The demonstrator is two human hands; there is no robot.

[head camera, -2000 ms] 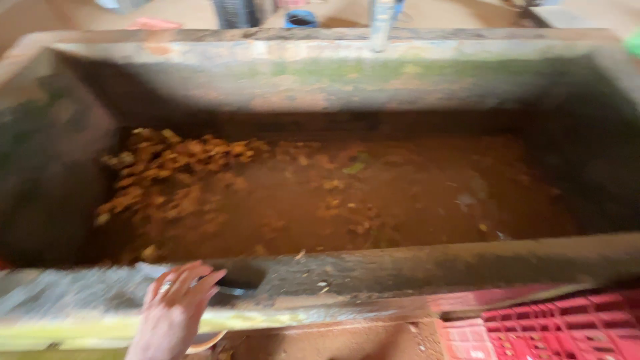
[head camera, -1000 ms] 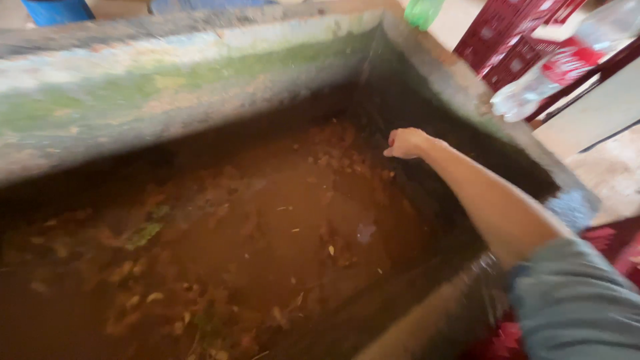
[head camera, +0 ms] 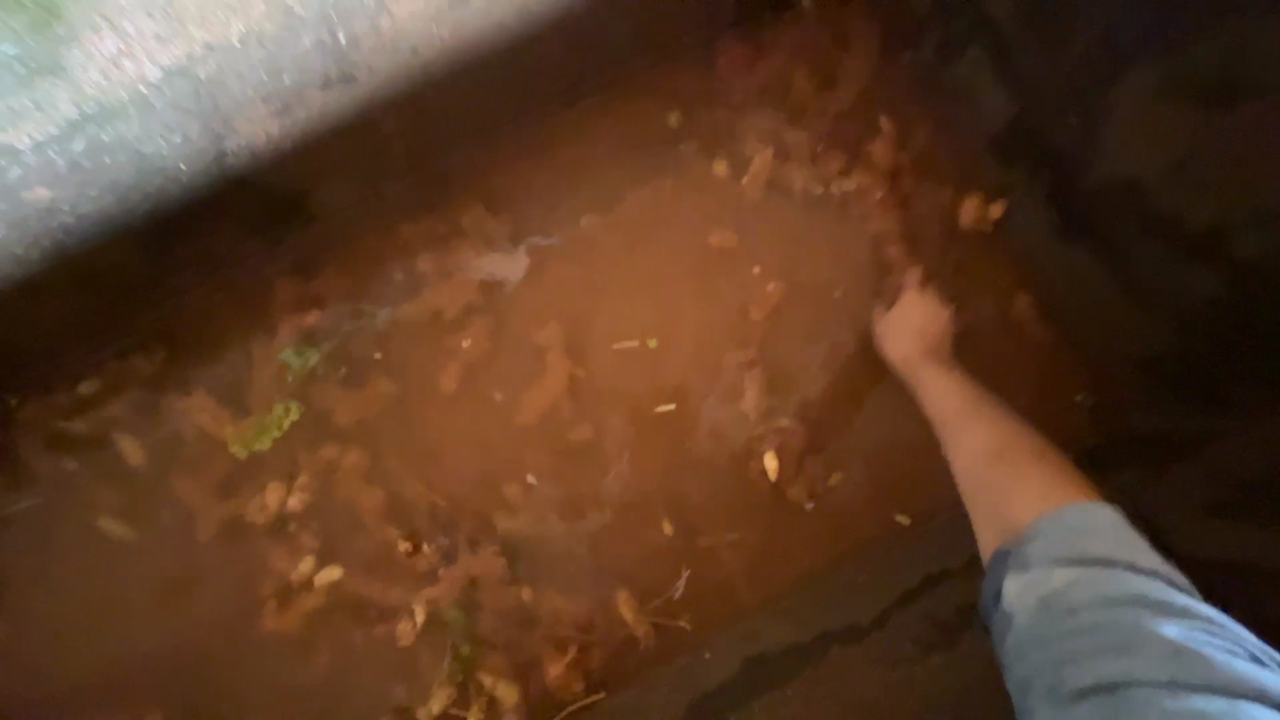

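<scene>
My right hand [head camera: 915,325] reaches down to the reddish-brown muddy water [head camera: 640,300] near the right side of the concrete trough. Its fingertips are at or just under the surface, and blur hides whether they hold anything. Pale pieces, perhaps pods or roots, float or lie in the water; one small yellowish piece [head camera: 770,465] is left of my forearm. Green leaves [head camera: 265,430] float farther left, and thin stems [head camera: 660,605] lie toward the near edge. My left hand is out of view.
The trough's pale, rough far wall [head camera: 250,90] crosses the upper left. Its dark right wall [head camera: 1170,200] rises beyond my hand, and a dark near wall [head camera: 860,630] runs along the lower right.
The view has moved in closer over the water. My right hand was above the surface beside the right wall a second ago and is now lower, at the water.
</scene>
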